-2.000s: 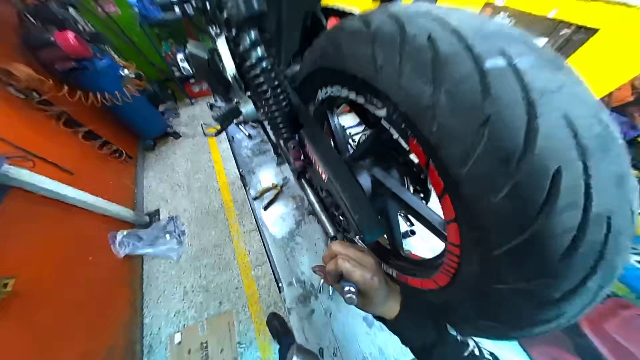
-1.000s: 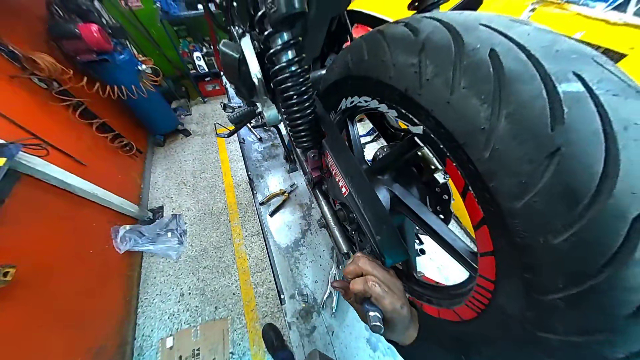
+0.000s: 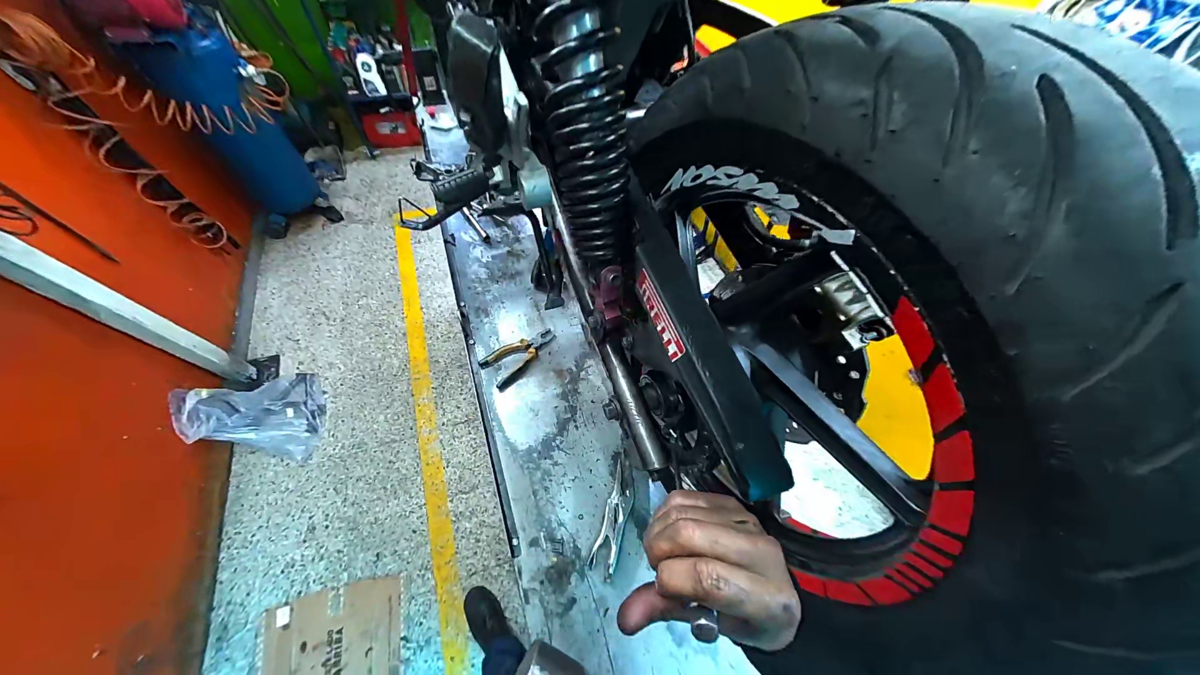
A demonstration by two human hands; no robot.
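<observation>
My right hand (image 3: pixel 717 572) is closed around a metal tool, whose shiny rounded end (image 3: pixel 703 623) pokes out below the fingers; the fist covers most of it. The knuckles are beside the rear end of the motorcycle's swingarm (image 3: pixel 633 403), just under the black chain guard (image 3: pixel 703 366). To the hand's right stands the rear wheel, with its large tire (image 3: pixel 1059 394) and red rim marks. My left hand is out of view. Locking pliers (image 3: pixel 613 525) lie on the metal platform left of the hand, and yellow-handled pliers (image 3: pixel 516 356) lie farther up.
The coil shock absorber (image 3: pixel 586 141) rises above the swingarm. The metal platform (image 3: pixel 553 431) has a raised edge along the yellow floor line (image 3: pixel 422 403). A plastic bag (image 3: pixel 248 414), flattened cardboard (image 3: pixel 333 628) and a shoe (image 3: pixel 487 619) are at the left and bottom.
The view has come closer to the wheel. My right hand stays by the swingarm's end with the metal tool; its fingers and the tool have turned, and less of the tool shows.
</observation>
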